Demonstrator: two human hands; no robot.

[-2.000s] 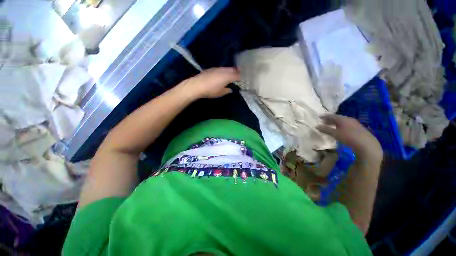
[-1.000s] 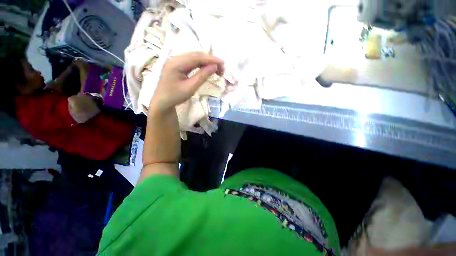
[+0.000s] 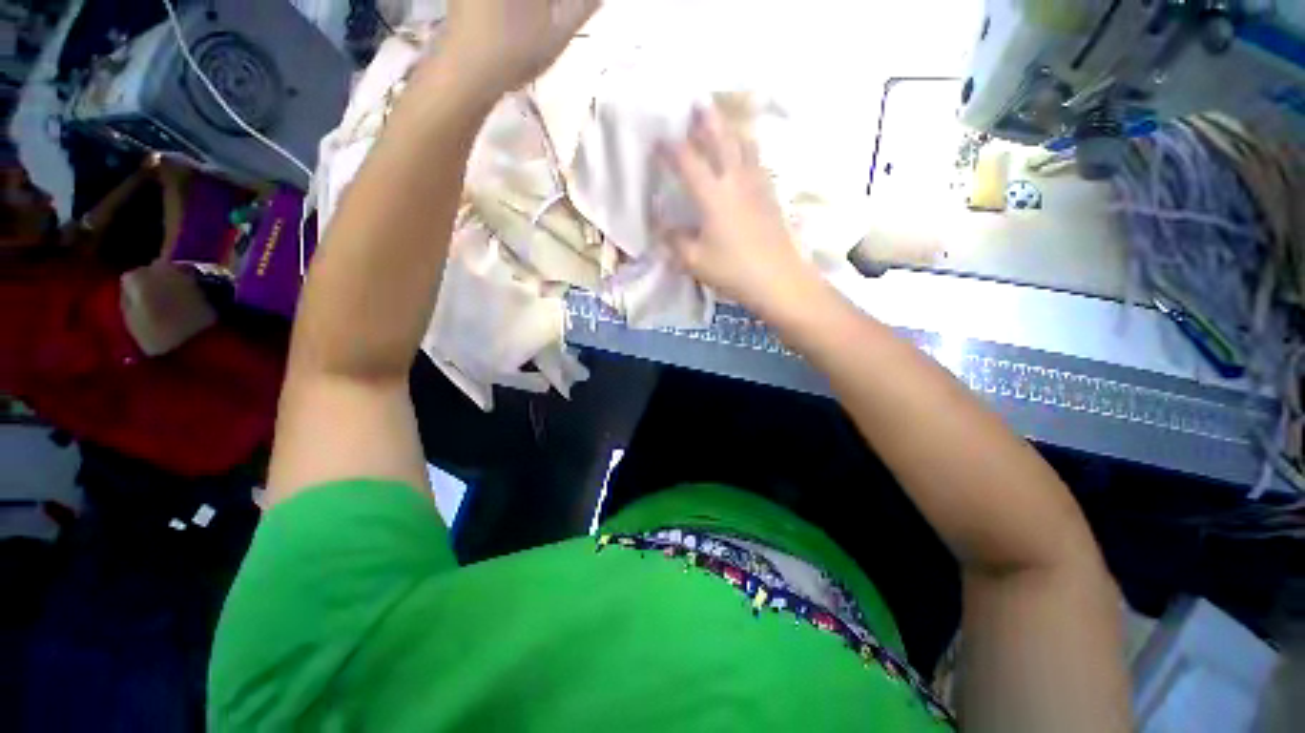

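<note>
A heap of cream garment pieces point(image 3: 518, 215) lies on the left of the white machine table, with some cloth hanging over the front edge. My left hand point(image 3: 512, 32) is over the back of the heap, cut off by the top edge of the picture; its fingertips and grip are hard to make out. My right hand point(image 3: 733, 215) lies on the cloth at the heap's right side, fingers spread and slightly blurred. The cloth near both hands is washed out by bright light.
The sewing machine head point(image 3: 1145, 65) is at upper right. Lilac-grey strips point(image 3: 1195, 215) hang at the right, beside thread snips point(image 3: 1199, 338). A ruler point(image 3: 1066, 401) runs along the table's front edge. A person in red point(image 3: 172, 380) and a purple box point(image 3: 268, 258) are at left.
My left hand has moved up and away over the heap. My right hand has come from the lower right onto the cloth. More cloth hangs over the edge.
</note>
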